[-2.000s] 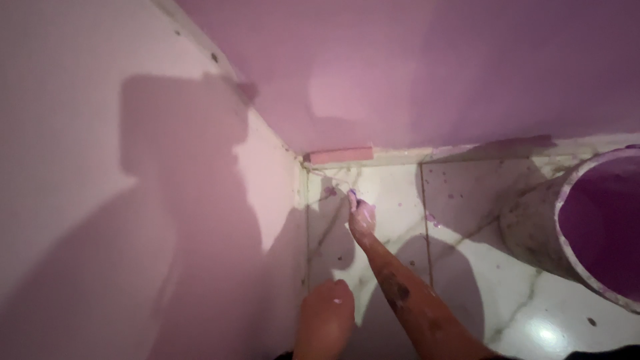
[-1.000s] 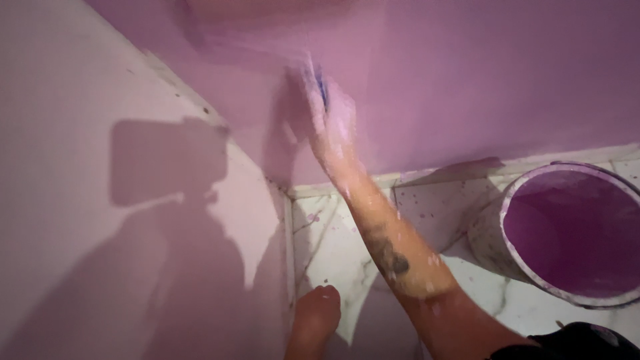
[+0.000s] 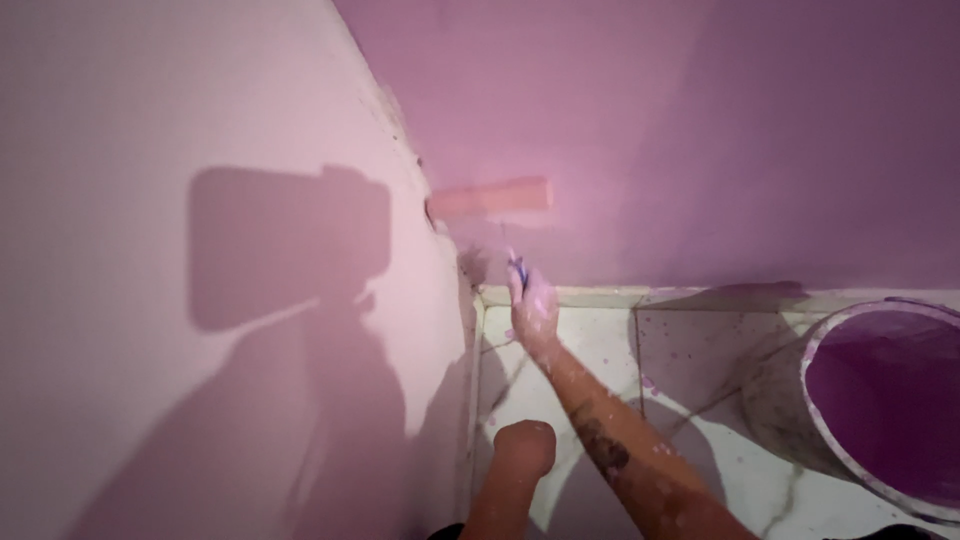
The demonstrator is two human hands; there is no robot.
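My right hand (image 3: 536, 311), spattered with paint, grips the blue handle (image 3: 518, 270) of a paint roller. The pinkish roller sleeve (image 3: 491, 197) lies level against the purple wall (image 3: 675, 150), its left end at the corner with the pale wall; it is blurred. My left hand (image 3: 526, 444) is low in the view above the floor, fingers curled in, with no object visible in it. Whether it holds something small is hidden. To the right stands a bucket (image 3: 814, 420) with purple paint inside.
A pale wall (image 3: 112, 112) with my shadow on it rises on the left. Along the foot of the purple wall runs a light skirting (image 3: 592, 295). The marble-look tile floor (image 3: 570, 345) bears purple paint drips.
The roller was down at the skirting two seconds ago, then high on the purple wall one second ago; my right hand and the roller are now lower again. My left hand stays low.
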